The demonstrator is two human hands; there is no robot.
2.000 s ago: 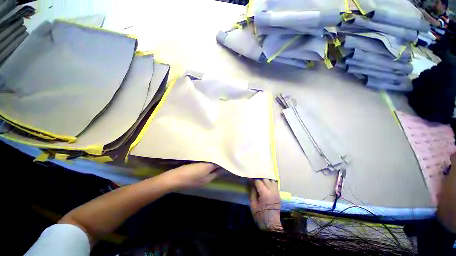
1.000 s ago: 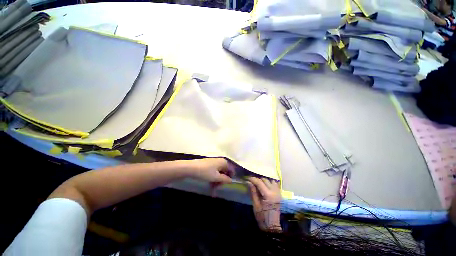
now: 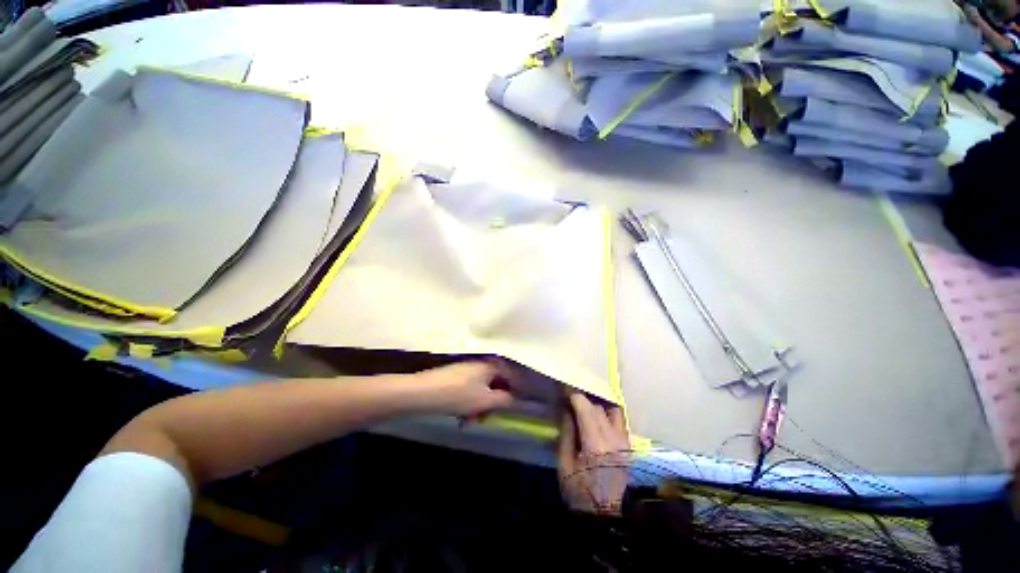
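Note:
A light-grey panel (image 3: 481, 269) with yellow tape along its left and right side edges lies at the table edge in the centre. Its near edge is lifted a little over a dark gap. My left hand (image 3: 479, 388) is at the middle of this near edge, its fingers curled and partly under the panel. I cannot tell whether it grips anything. My right hand (image 3: 595, 453) is at the panel's near right corner, with its fingers on and under the edge, which it holds.
A fanned stack of grey panels (image 3: 168, 190) lies left. Folded panel bundles (image 3: 671, 90) stand at the back right. Slim metal rods (image 3: 699, 297) lie on a pale strip (image 3: 679, 319). A small red-handled tool (image 3: 771, 416) lies near the edge. A pink patterned sheet (image 3: 979, 313) is far right.
My left hand drew back from the edge and then moved in under the lifted near edge. My right hand stays at the near right corner. The gap under the panel's near edge looks wider.

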